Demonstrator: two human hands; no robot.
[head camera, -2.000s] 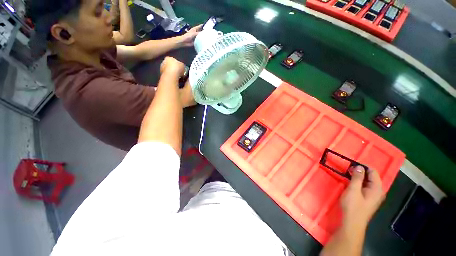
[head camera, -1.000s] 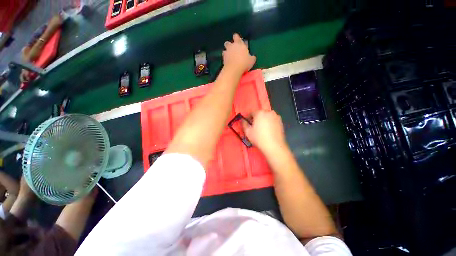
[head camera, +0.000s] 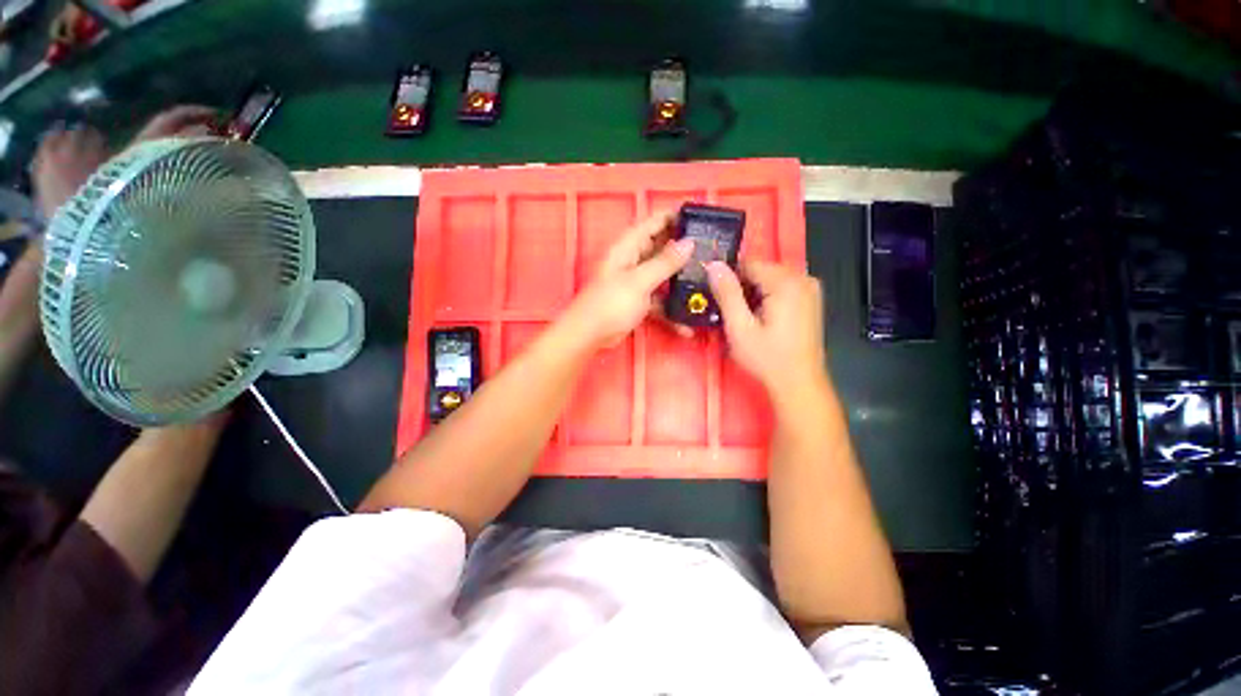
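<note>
A black handheld device (head camera: 706, 258) with an orange-yellow button is held upright between both hands above the right part of the red tray (head camera: 524, 331). My left hand (head camera: 629, 282) grips its left side. My right hand (head camera: 773, 320) grips its lower right side, thumb on its front. Whether the thin black frame is fitted on it cannot be told; no loose frame shows. Another handheld device (head camera: 453, 373) lies in the tray's lower left pocket.
The green belt (head camera: 572, 116) beyond the tray carries several devices, one with a dark strap. A pale green fan (head camera: 184, 283) stands left, a person's arms behind it. A smartphone (head camera: 901, 271) and black blister trays (head camera: 1102, 394) are at right.
My left hand has come back from the belt with a device. My right hand held the thin black frame and now grips the device too. The view has turned.
</note>
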